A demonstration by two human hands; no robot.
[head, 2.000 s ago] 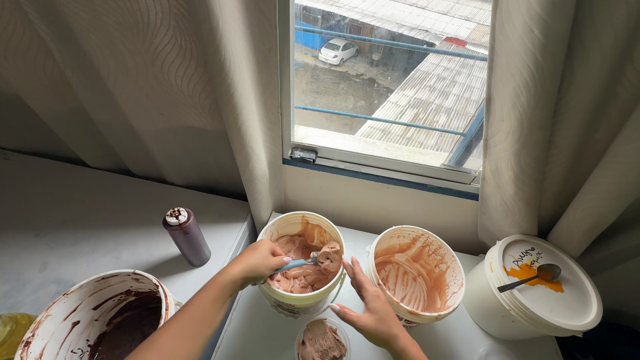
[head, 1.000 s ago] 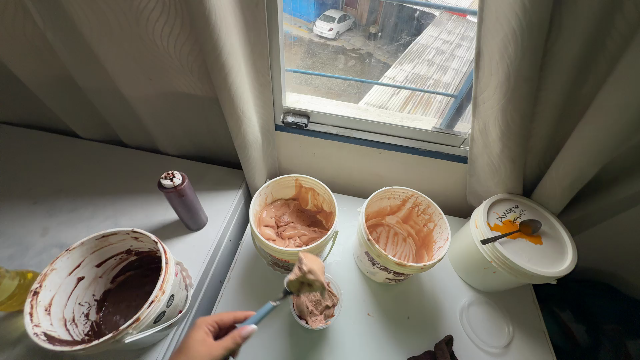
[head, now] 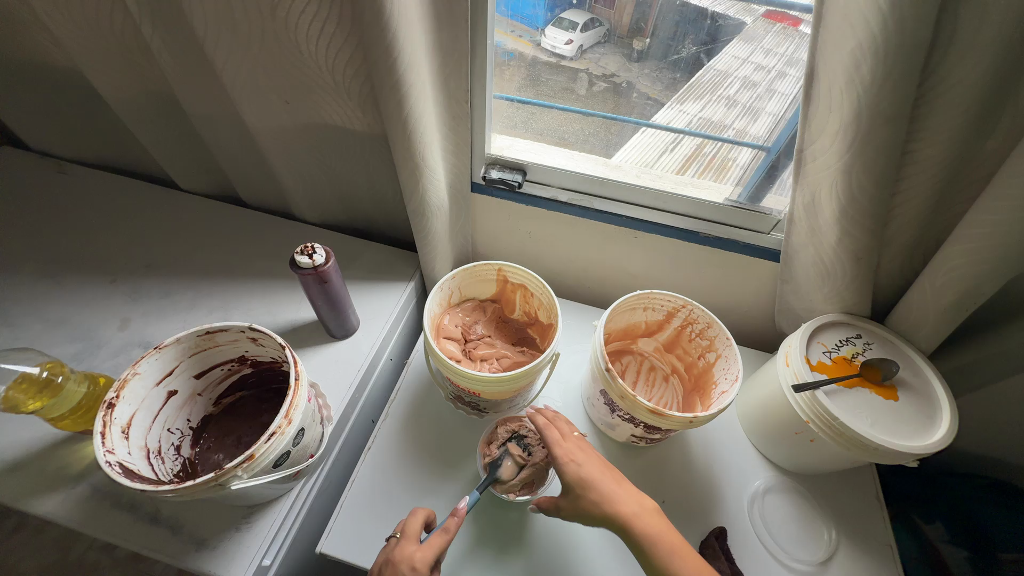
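Observation:
Near the front of the white surface stands a small clear plastic cup [head: 512, 490] full of light brown cream. My left hand [head: 420, 540] grips the handle of a spoon [head: 490, 480], whose bowl lies in the cream. My right hand [head: 588, 478] curves around the cup's right side, fingertips at its far rim. Just behind the cup is a white bucket of light brown cream [head: 492, 332]. To its right stands a second bucket [head: 668, 360], nearly emptied, its walls smeared with the same colour.
At left are a bucket of dark chocolate [head: 200, 408], a dark squeeze bottle [head: 326, 292] and a bottle of yellow oil [head: 56, 392]. A lidded bucket [head: 864, 392] with a dark spoon [head: 852, 374] on top stands right. A clear lid [head: 792, 520] and dark cloth [head: 718, 550] lie front right.
Two seconds ago the spoon was in the left cream bucket; a second ago it held cream over the cup. Now its bowl is in the cup, and my right hand has come back to the cup's side.

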